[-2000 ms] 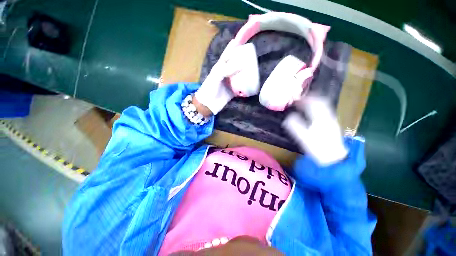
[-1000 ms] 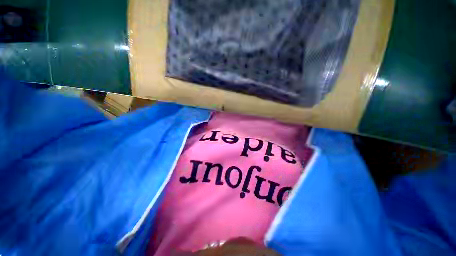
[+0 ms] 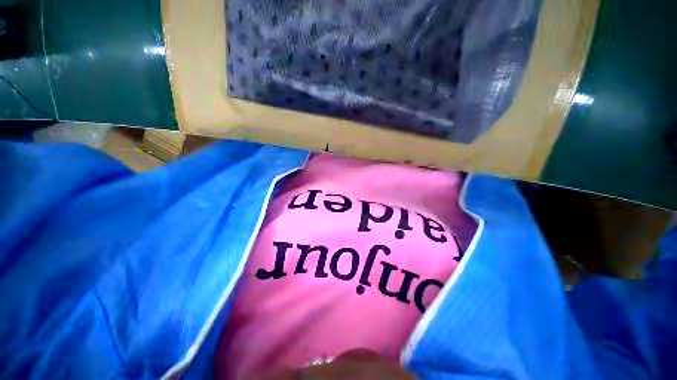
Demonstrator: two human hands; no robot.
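A dark grey dotted protective bag [image 3: 349, 67] lies flat on a tan cardboard pad [image 3: 204, 93], cut off by the top edge of the picture. Its right part looks shiny and semi-clear. Nothing lies on the part of the bag that shows. My left hand and my right hand are both out of the picture. Only my blue sleeves show, at the left and right sides. No headphones are in view.
The glossy green bench [image 3: 111, 74] runs on both sides of the pad, and its front edge crosses just before my body. A dark object is cut off at the top left corner. Brown cardboard [image 3: 609, 230] shows below the bench at the right.
Two seconds ago both gloved hands and the pink-white headphones were in view over the bag; now they are out of the picture. The bag and pad now appear larger and higher in view.
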